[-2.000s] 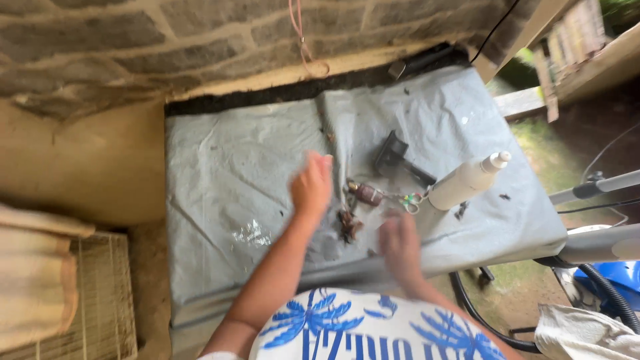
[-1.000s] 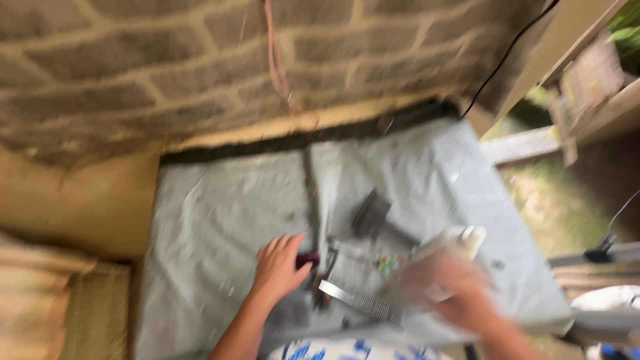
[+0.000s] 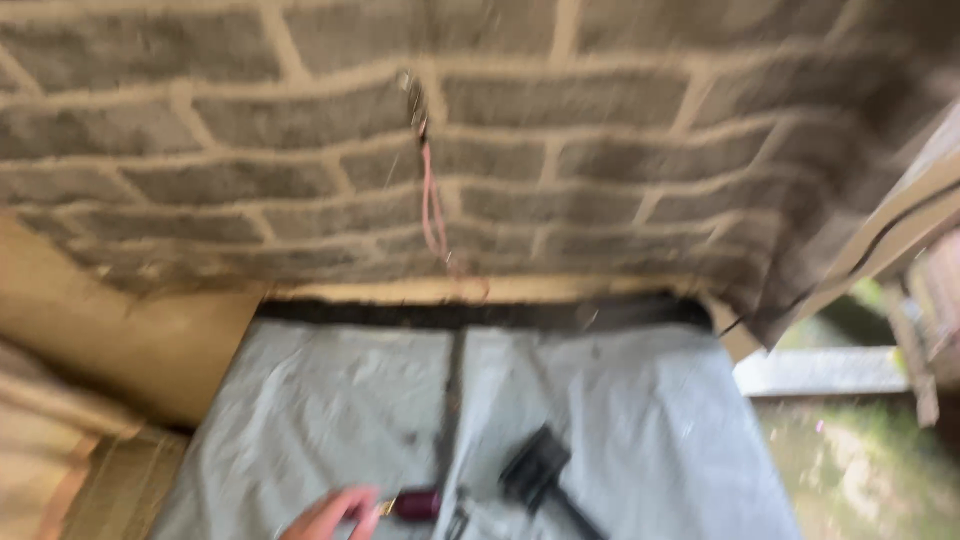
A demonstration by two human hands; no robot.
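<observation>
My left hand (image 3: pixel 334 516) is at the bottom edge, partly cut off and blurred. Its fingertips meet the gold end of a dark purple object (image 3: pixel 416 505), which looks pinched between them above the grey cover. Right of it, a black tool with a squarish head (image 3: pixel 535 466) and a slim handle lies on the cover. A small dark item (image 3: pixel 459 514) shows between the two, too blurred to name. My right hand is out of view.
The grey plastic cover (image 3: pixel 337 397) is creased, with a dark strip (image 3: pixel 510 315) along its back edge. Behind stands a block wall (image 3: pixel 510 172) with a pink cord (image 3: pixel 431 202) hanging down. A black cable (image 3: pixel 862 259) runs at the right; curtain-like fabric (image 3: pixel 45 442) hangs left.
The view has tilted up strongly toward the wall. The dark purple object, lying clear of my hands two seconds ago, is now at my left fingertips, farther left of the black tool.
</observation>
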